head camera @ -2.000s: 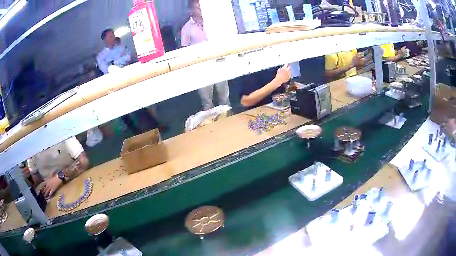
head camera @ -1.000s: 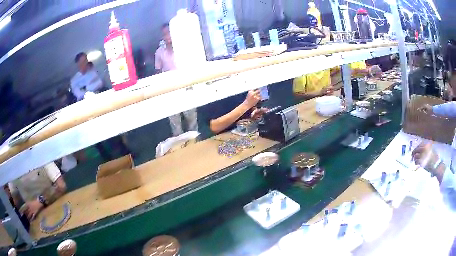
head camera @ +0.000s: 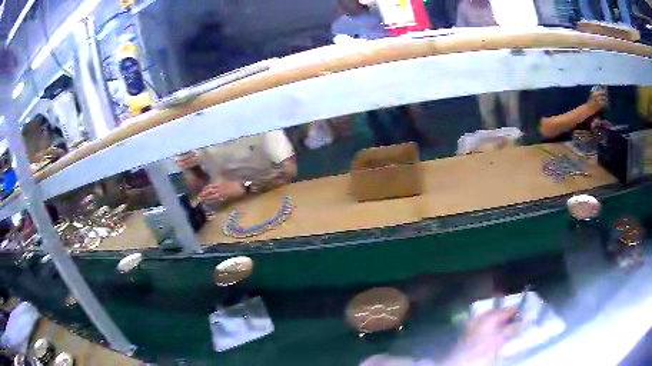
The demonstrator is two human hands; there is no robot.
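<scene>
A white fixture plate (head camera: 540,325) with upright pegs lies on the green belt at the lower right. A blurred hand, apparently my left hand (head camera: 487,333), reaches in from the bottom edge and overlaps the plate's left side. Its fingertips are near a peg; blur hides whether they grip anything. A small skin-coloured blur shows at the bottom edge, left of this hand. I cannot make out my right hand. A bright white blur, possibly a sleeve, covers the lower right corner.
On the belt are a copper disc (head camera: 377,310), another white plate (head camera: 241,324) and several round pieces. Across it are an open cardboard box (head camera: 386,171), a curved parts strip (head camera: 260,220), a dark bench device (head camera: 623,154) and workers. A raised shelf (head camera: 336,93) and a slanting post (head camera: 68,264) stand ahead.
The view has swung left, so the far bench and belt items sit further right in the picture. The blurred hand has appeared at the white plate. The right-hand bench plates have left view.
</scene>
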